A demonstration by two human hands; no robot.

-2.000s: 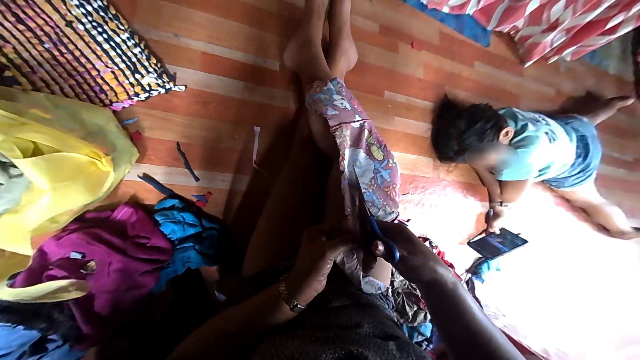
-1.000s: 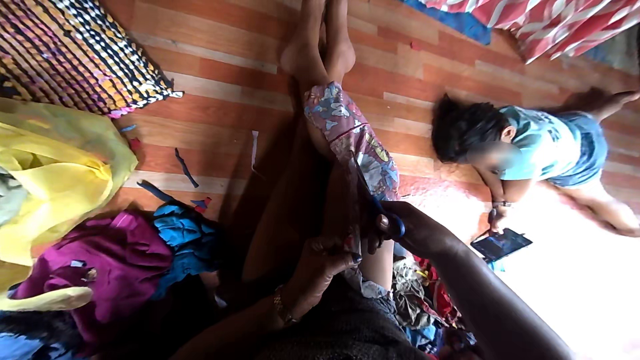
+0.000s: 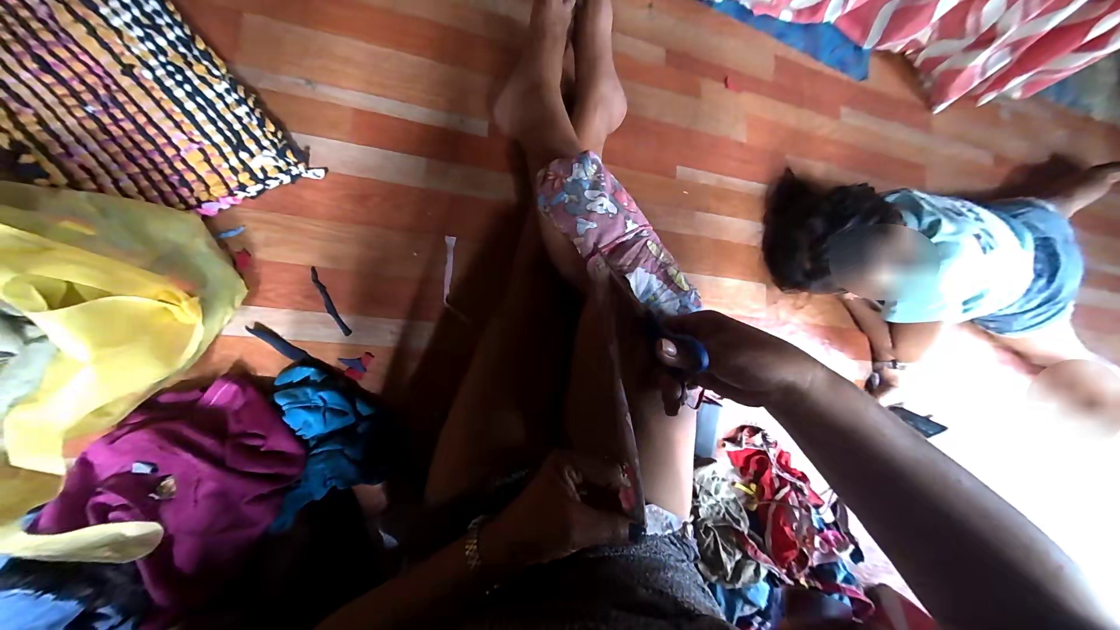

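A printed floral cloth (image 3: 612, 223) lies along my outstretched legs. My right hand (image 3: 739, 354) grips blue-handled scissors (image 3: 687, 350) at the cloth's near part; the blades are dark and partly hidden by the cloth. Lower down, near my lap, my left hand (image 3: 569, 512) pinches the near end of a narrow length of cloth (image 3: 628, 429), which runs taut up toward the scissors. A gold-coloured band circles my left wrist.
A woven rag mat (image 3: 140, 96), yellow cloth (image 3: 105, 324), a magenta garment (image 3: 192, 464) and blue cloth (image 3: 324, 420) are at the left. Fabric scraps (image 3: 770, 507) lie right of my lap. Another person (image 3: 962, 254) lies on the floor at the right, beside a dark flat device (image 3: 917, 421).
My left hand has drawn back toward my lap, away from the scissors, with the narrow cloth stretched between. The right hand stays on the scissors.
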